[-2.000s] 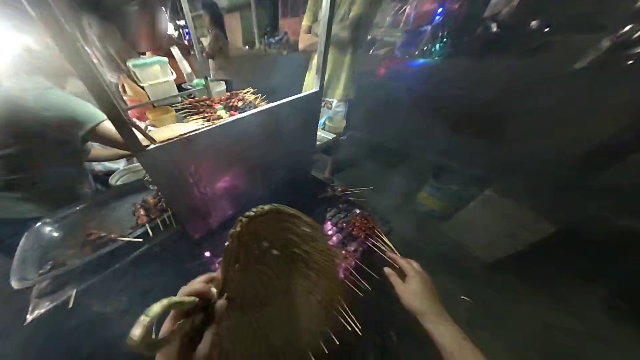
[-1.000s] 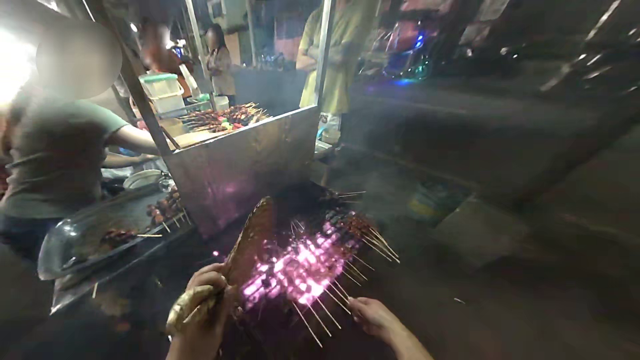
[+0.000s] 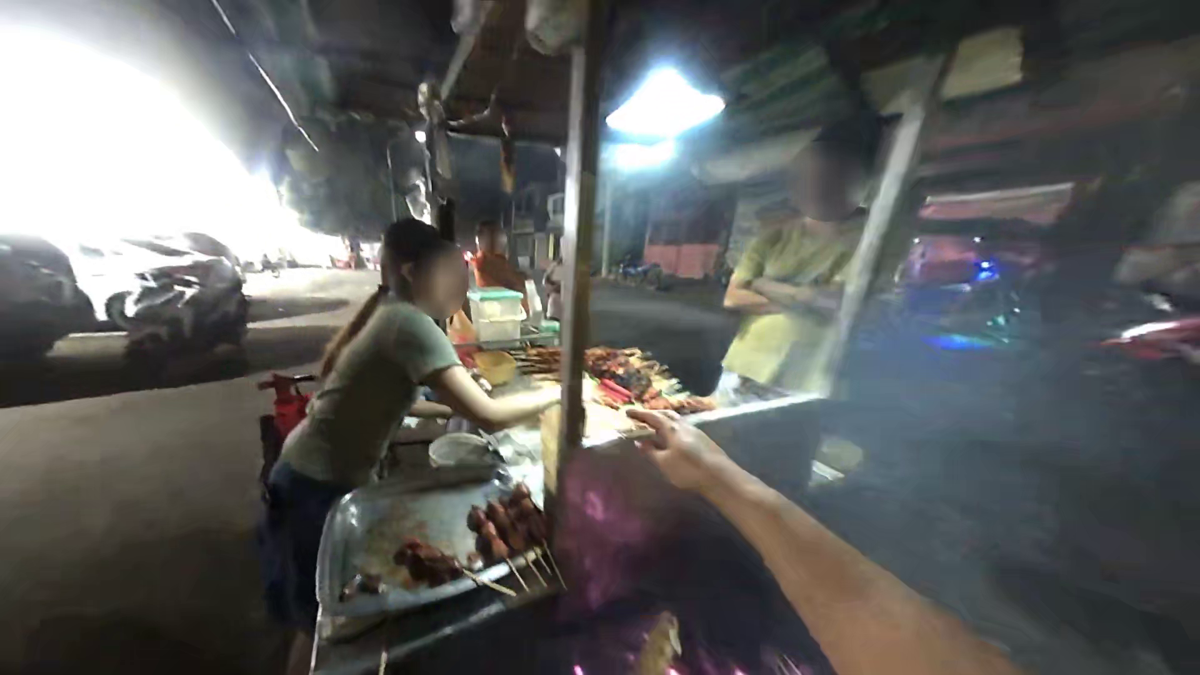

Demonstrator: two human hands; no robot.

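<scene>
My right hand (image 3: 677, 450) reaches over the metal edge of the food stall, near its board. Whether the fingers hold anything small cannot be made out. Just beyond lie skewered meats and red sausages (image 3: 633, 375), heaped on the stall's counter. My left hand is out of view. Part of the woven fan (image 3: 660, 645) shows at the bottom edge, above glowing coals that are mostly cut off. Left of the stall post, a metal tray (image 3: 339, 534) holds several dark meat skewers (image 3: 506, 525), their sticks pointing toward me.
A metal post (image 3: 574, 281) rises beside my hand. A person in a grey-green shirt (image 3: 366, 394) leans over the counter from the left; another in yellow (image 3: 783, 309) stands behind it with folded arms. Lidded plastic tubs (image 3: 495, 314) and a bowl (image 3: 459, 450) stand nearby. Smoke drifts at right.
My right hand has left the skewer sticks over the coals and is now up at the stall counter. My left hand has dropped out of view. The view has swung up and left.
</scene>
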